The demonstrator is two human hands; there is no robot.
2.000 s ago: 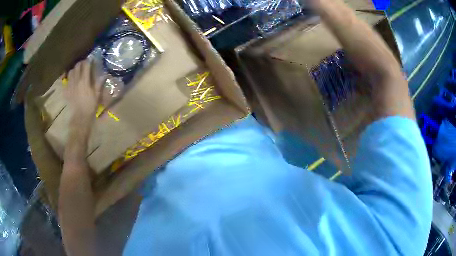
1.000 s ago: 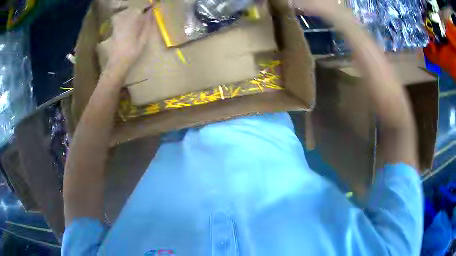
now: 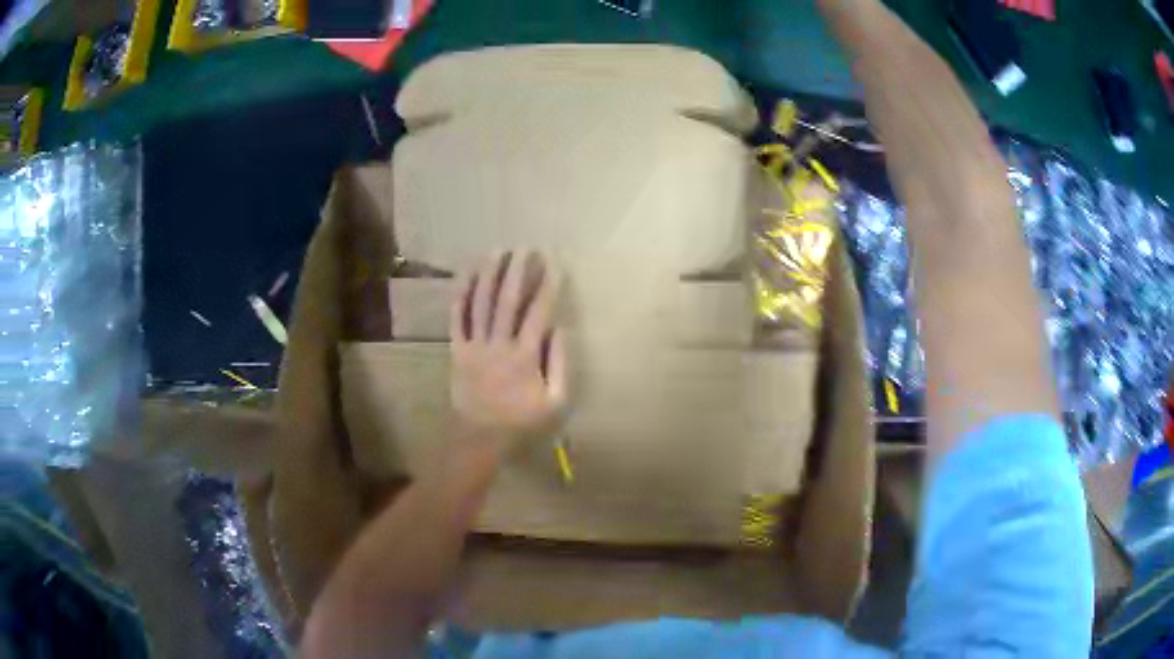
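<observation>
A flat brown box blank (image 3: 644, 425) lies inside face up on the open carton (image 3: 830, 515), its rounded lid end pointing away from me. My left hand (image 3: 509, 341) rests palm down on the middle of the blank, fingers spread, gripping nothing. My right arm reaches forward at the upper right; the right hand is cut off by the top edge. Yellow scraps (image 3: 798, 245) lie beside the blank at the carton's right side, with a few more at its lower right corner.
Yellow boxes (image 3: 110, 58) stand on the green surface (image 3: 258, 88) at the upper left. Clear bagged parts (image 3: 1094, 283) cover the table at right. A clear plastic bundle (image 3: 65, 283) lies at left. Small black items (image 3: 1114, 103) and a red piece (image 3: 373, 49) are on the green surface.
The view has straightened and shows more of the far table. The black ring-shaped bagged part and yellow-edged box are gone from the carton top; a flat blank lies there under my left hand.
</observation>
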